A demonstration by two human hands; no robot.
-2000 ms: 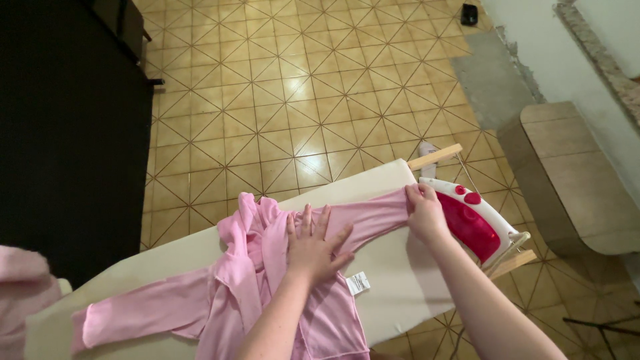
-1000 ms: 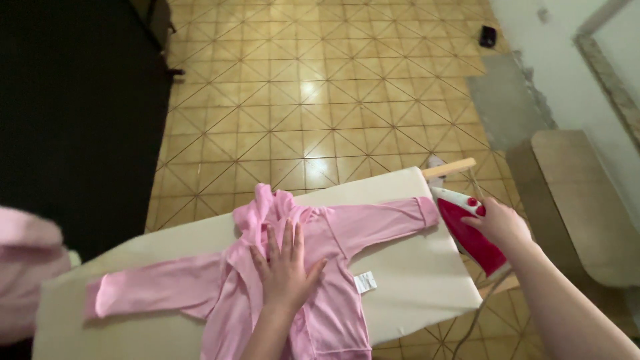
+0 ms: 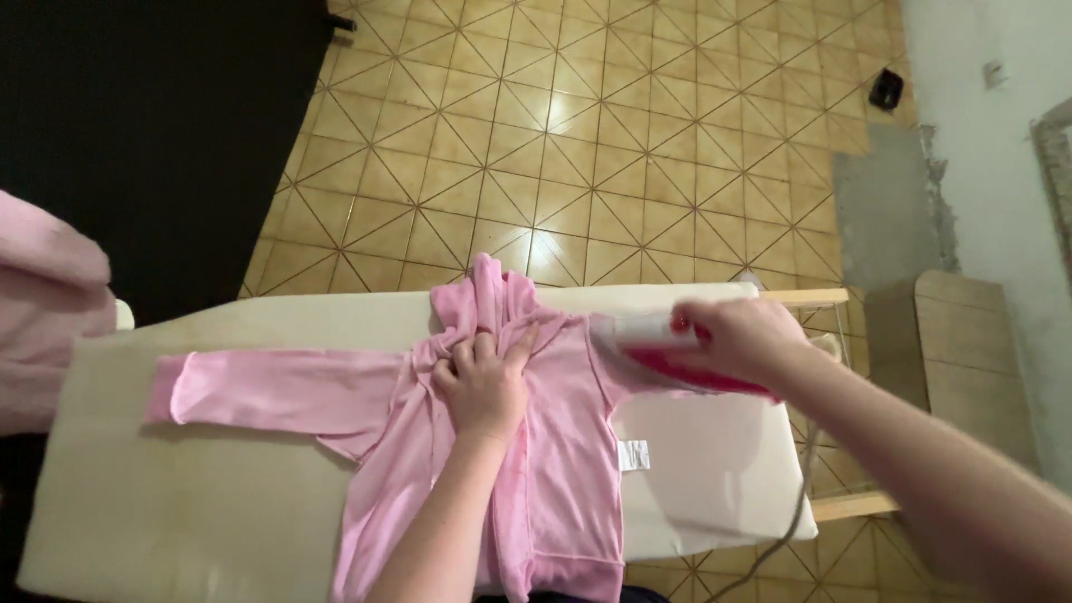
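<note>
A pink hooded long-sleeved garment (image 3: pixel 561 469) lies spread on a cream-covered ironing board (image 3: pixel 703 486), with its hood toward the far edge. My left hand (image 3: pixel 486 389) presses flat on its upper front, just below the hood, fingers apart and holding nothing. My right hand (image 3: pixel 741 339) grips a red and white clothes iron (image 3: pixel 653 339), slightly blurred, which rests over the right-hand sleeve near the shoulder. The iron and my hand hide most of that sleeve. A white label (image 3: pixel 634 455) sticks out at the garment's side seam. The other sleeve (image 3: pixel 285 389) lies stretched out to the left.
The iron's cord (image 3: pixel 783 536) hangs over the board's right end, where wooden supports (image 3: pixel 808 297) stick out. Pink fabric (image 3: pixel 50 318) hangs at the far left beside a large dark surface (image 3: pixel 151 134). A beige box-like piece (image 3: pixel 971 360) stands by the right wall.
My right hand, on the sleeve's cuff two seconds ago, took hold of the iron at the board's end and has brought it left onto the sleeve. My left hand stays on the garment's front.
</note>
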